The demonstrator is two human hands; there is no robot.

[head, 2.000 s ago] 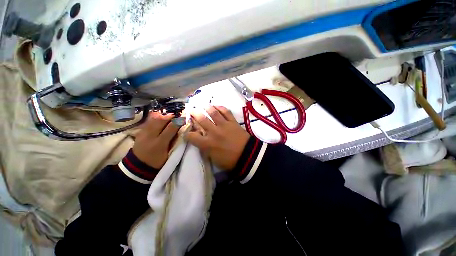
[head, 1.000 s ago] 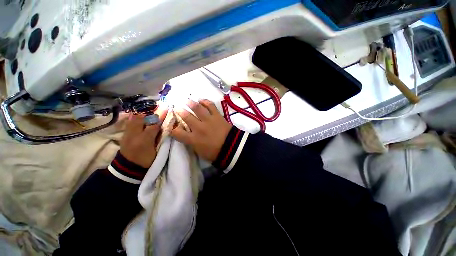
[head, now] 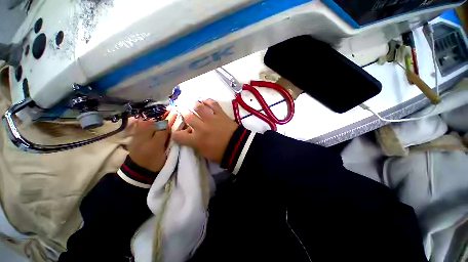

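Observation:
A garment piece (head: pixel 182 192), pale grey-white with tan edges, hangs from between my hands down over my lap. Its upper end lies at the presser foot and needle area (head: pixel 149 111) under a bright lamp. My left hand (head: pixel 149 143) is pressed on the cloth just below the presser foot, with a small grey band (head: pixel 161 125) at its fingers. My right hand (head: pixel 206 130) pinches the cloth edge beside it, close to my left hand. The exact fingertip contact is washed out by glare. The tan side of the cloth (head: pixel 61 174) is heaped left of the needle.
The white sewing machine head (head: pixel 169 46) spans the top. A curved chrome bar (head: pixel 66 148) stands left. Red-handled scissors (head: pixel 264 102), a black phone (head: pixel 322 73) with a white cable (head: pixel 395 119) and a tan-handled tool (head: pixel 423 87) lie right. A garment bundle (head: pixel 431 179) is at far right.
The camera view has shifted, moving the whole scene left in the picture and then slightly back right. Both hands stay on the cloth near the needle, with only small finger movements.

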